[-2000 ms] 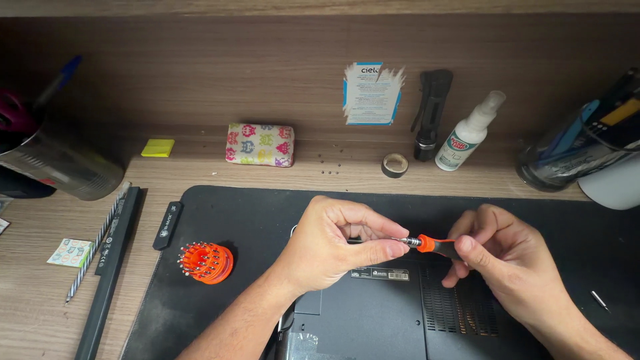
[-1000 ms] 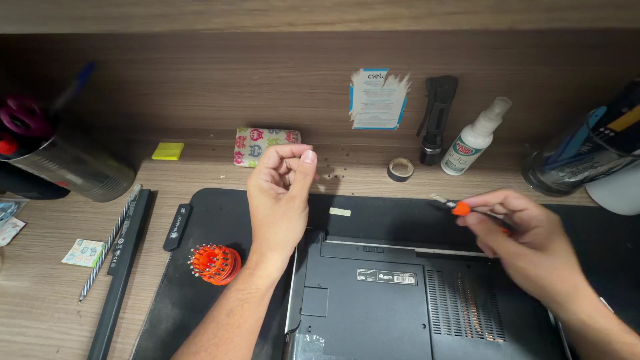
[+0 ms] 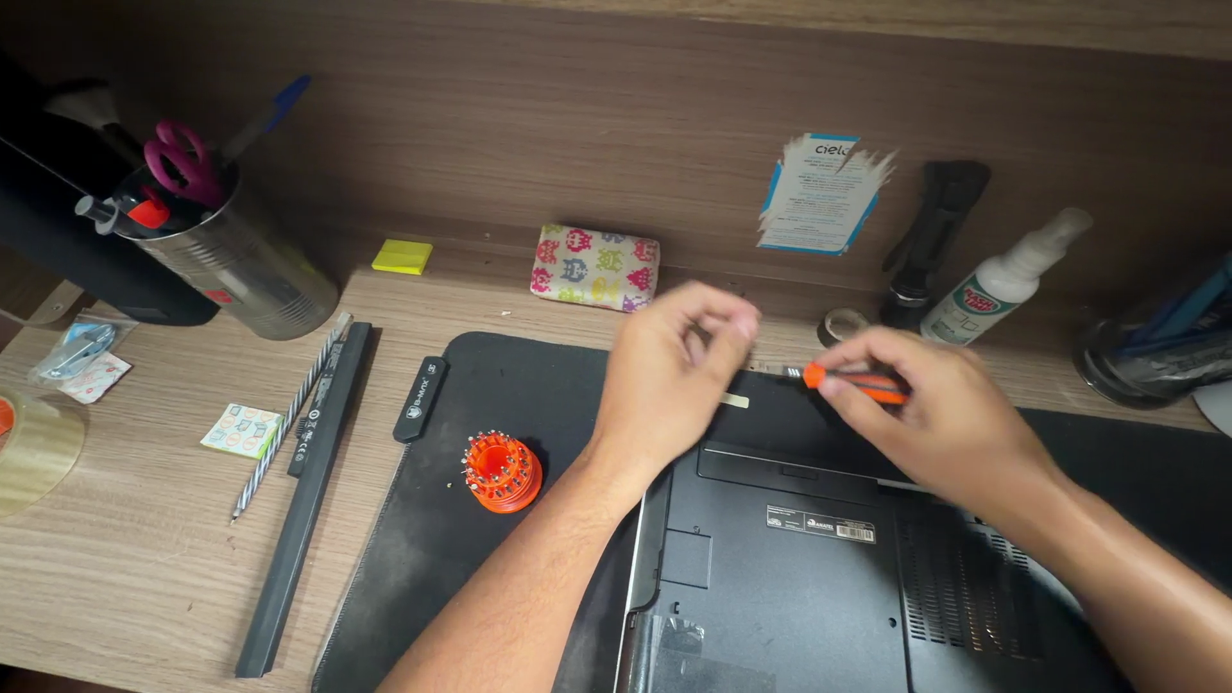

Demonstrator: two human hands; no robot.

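My right hand grips an orange-and-black screwdriver above the back edge of an upturned black laptop; its metal shaft points left. My left hand is raised just left of the screwdriver's tip, thumb and forefinger brought together; whether a tiny thing sits between them cannot be told. The laptop lies bottom side up on a black desk mat, with vents and a label showing. To the left of my left forearm, an orange bit holder full of small bits stands on the mat.
A laptop battery and a striped pencil lie at the left, near a metal pen cup. Along the back are a patterned pouch, a tape roll, a flashlight and a spray bottle. A dark pen holder stands at the right.
Two seconds ago both hands met at the screwdriver over the laptop. My left hand had let go of it and moved back by one second ago. The screwdriver is now nearer my left hand again.
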